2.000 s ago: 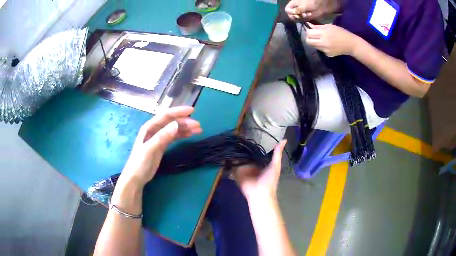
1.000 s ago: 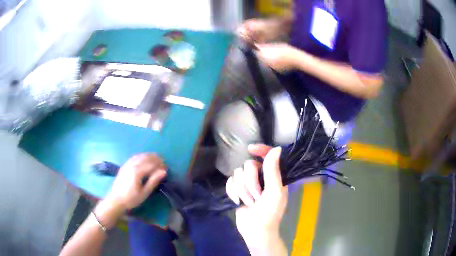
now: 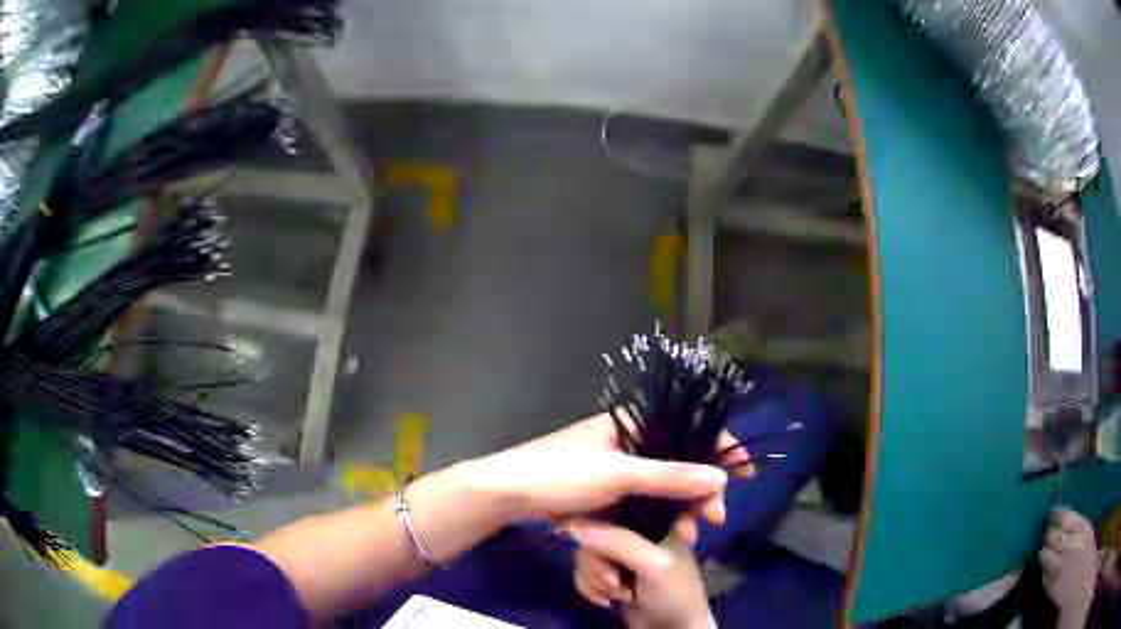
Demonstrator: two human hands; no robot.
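Note:
A black cable bundle [image 3: 665, 412] stands upright in front of me, its silvery-white wire ends fanned at the top. My left hand [image 3: 602, 482], with a bracelet at the wrist, is wrapped around the bundle below the ends. My right hand [image 3: 639, 568] is just below it, fingers curled at the lower part of the bundle. The bundle's lower end is hidden behind my hands. A few wires stick out to the right.
Several black cable bundles [image 3: 135, 412] lie over a green table's edge at the left. At the right are a green-topped table [image 3: 940, 369], the solder pot [image 3: 1057, 406], the foil duct [image 3: 1026, 86] and another person's hand [image 3: 1067, 565]. Table legs [image 3: 330, 332] stand between.
The view has swung left, so the solder pot table is now at the far right. The bundle is off that table and upright, and my left hand has joined my right hand on it.

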